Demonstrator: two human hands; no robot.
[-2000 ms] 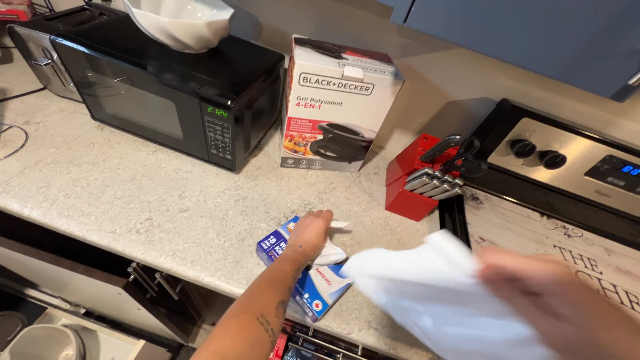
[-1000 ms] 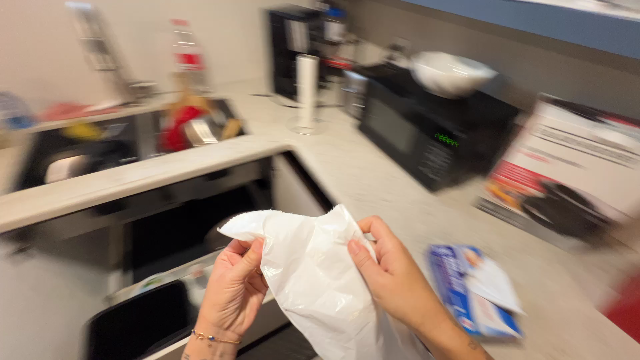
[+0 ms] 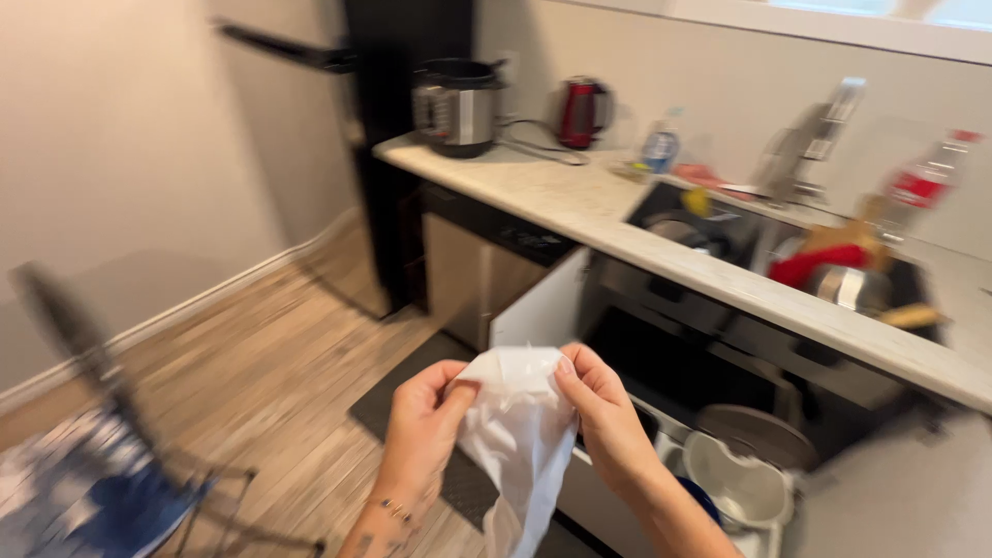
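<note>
A white plastic bag [image 3: 519,434] hangs between my two hands at the lower middle of the head view. My left hand [image 3: 430,422], with a bracelet at the wrist, pinches the bag's top left corner between thumb and fingers. On the other side, my right hand [image 3: 608,411] grips the top right edge. The bag's upper edge is stretched between them, and its lower part falls in folds out of the bottom of the view. Whether its mouth is parted cannot be told.
Beyond my hands stand an open under-sink cabinet door [image 3: 540,298] and a dishwasher [image 3: 457,271]. The countertop [image 3: 542,186] holds a multicooker [image 3: 457,108] and a red kettle [image 3: 580,112]. Dishes fill the sink [image 3: 744,232]. A folding chair [image 3: 101,480] is at lower left.
Two seconds ago my left hand was at the blue box on the counter; now both hands hold the bag's top edge. The view has swung far left, to the sink and floor.
</note>
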